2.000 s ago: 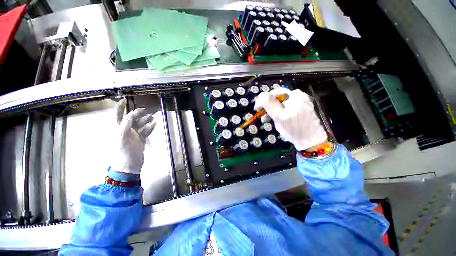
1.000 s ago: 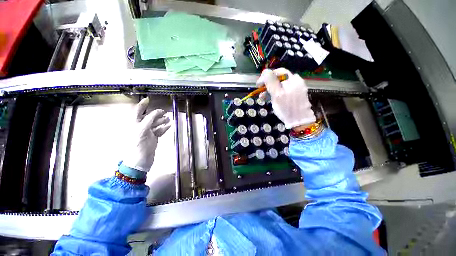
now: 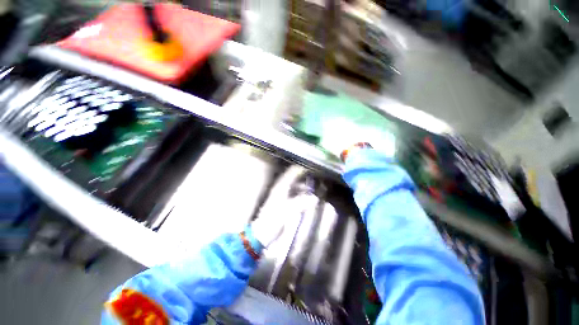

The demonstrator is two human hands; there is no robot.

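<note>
The frame is strongly blurred. My right hand, in a white glove, is stretched out over the pale-green sheets behind the conveyor; its fingers merge with the glare, and whether it holds anything cannot be told. My left hand, also gloved, is over the metal plate and bars of the conveyor, its fingers smeared. A board of capacitors sits in the conveyor at the left. Part of another capacitor board shows to the right of my right sleeve.
The silver conveyor rail runs diagonally behind the hands, and the near rail along the front left. A red panel with a yellow-orange spot is at the upper left. The sample capacitor board is at the right, behind the conveyor.
The view has swung left and tilted. My right hand has left the capacitor board and reached to the green sheets. More of the left-hand capacitor board is now in view.
</note>
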